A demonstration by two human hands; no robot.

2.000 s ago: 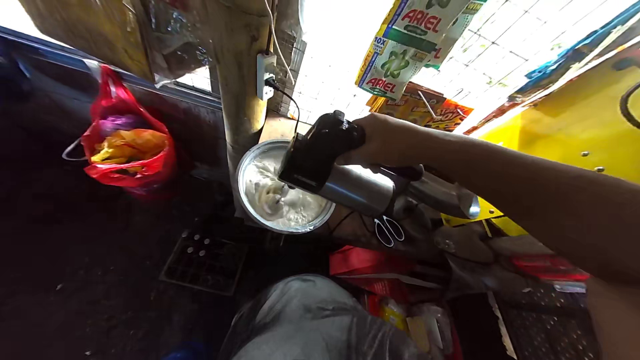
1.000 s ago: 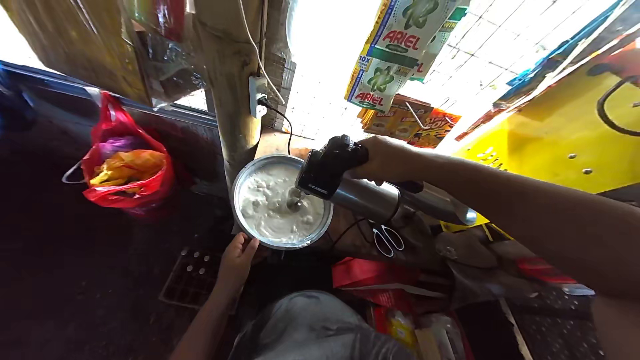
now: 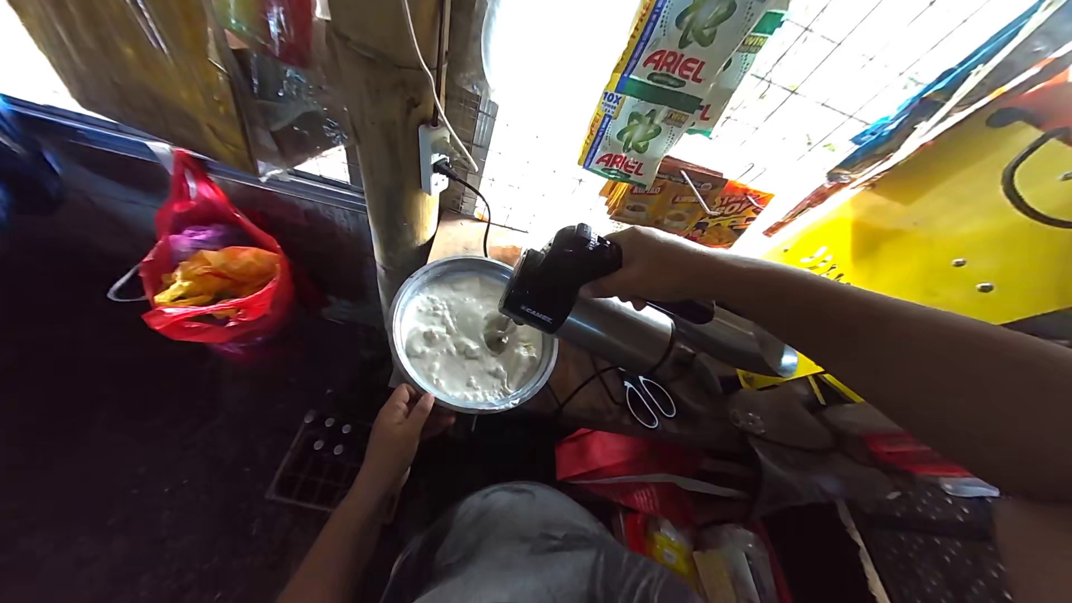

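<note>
My right hand (image 3: pixel 649 266) is closed around the handle of a black electric hand mixer (image 3: pixel 559 276). The mixer's beater reaches down into a pale, lumpy, creamy mixture (image 3: pixel 456 335) at the right part of a round metal bowl (image 3: pixel 402 364). At the bowl's lower left rim, my left hand (image 3: pixel 406 423) grips the edge, thumb on the near side and fingers partly hidden beneath. A steel cylinder (image 3: pixel 615 331) lies just right of the bowl, under the mixer and my right forearm; whether it belongs to the mixer I cannot tell.
White-handled scissors (image 3: pixel 649 402) lie right of the bowl. A black plug sits in a power outlet (image 3: pixel 434 159) on a bamboo post (image 3: pixel 394 193). Detergent sachets (image 3: pixel 641 126) hang above. A red plastic bag (image 3: pixel 159 276) is at left, a red fabric item (image 3: pixel 620 461) below the scissors.
My left hand, out of view two seconds ago, has come to the bowl's lower left rim and stays there. My right hand keeps hold of the mixer over the bowl.
</note>
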